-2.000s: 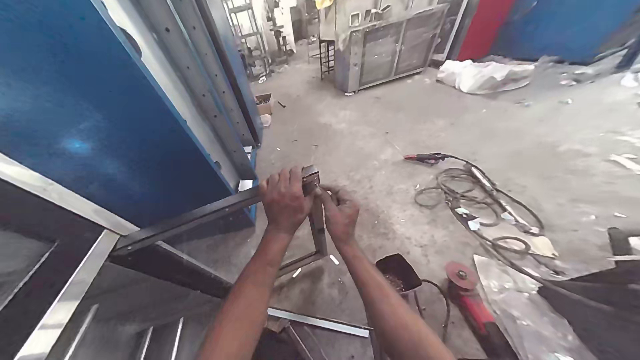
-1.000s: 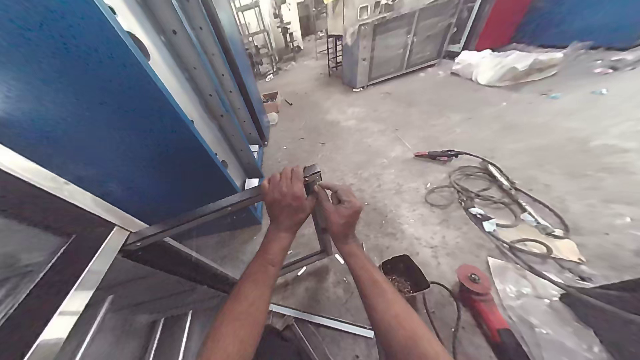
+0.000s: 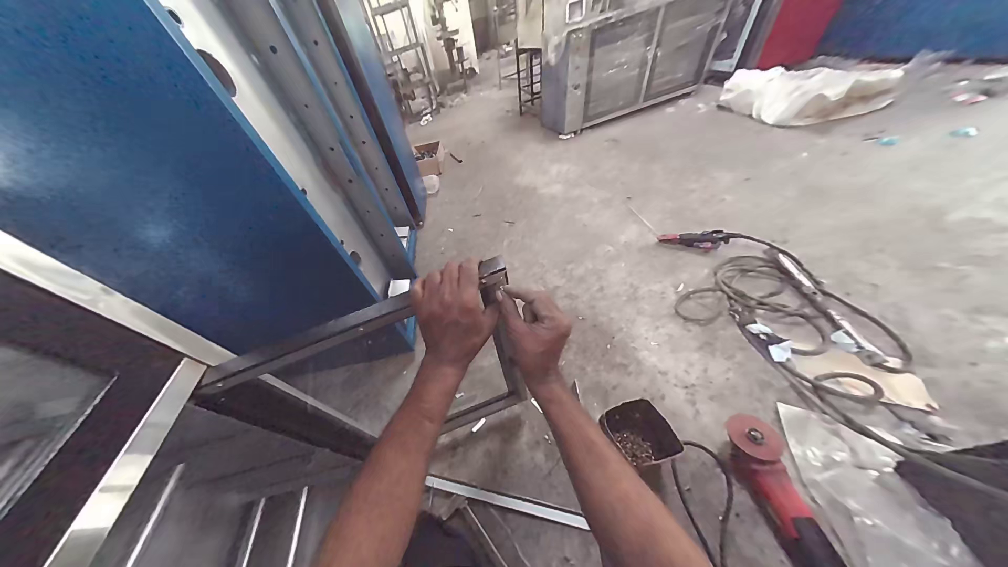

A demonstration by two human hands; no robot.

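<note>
A dark metal tube frame (image 3: 315,340) reaches from the silver-edged structure at the left to a corner at the centre of the head view. My left hand (image 3: 455,315) is wrapped over its upper bar, just beside the corner bracket (image 3: 494,272). Right of that corner is my right hand (image 3: 537,331), thumb and forefinger pinched at the bracket's lower side; whether a small part sits between them cannot be told. A black container of small metal pieces (image 3: 639,433) stands on the floor below, with a red angle grinder (image 3: 776,480) to its right.
Tall blue metal panels (image 3: 157,157) rise at the left. A red-handled electrode holder (image 3: 693,239) and coiled cables (image 3: 756,291) lie on the floor at the right, near plastic sheeting (image 3: 858,480). A metal cabinet (image 3: 630,63), a white sheet (image 3: 811,94) and a cardboard box (image 3: 429,157) are farther back.
</note>
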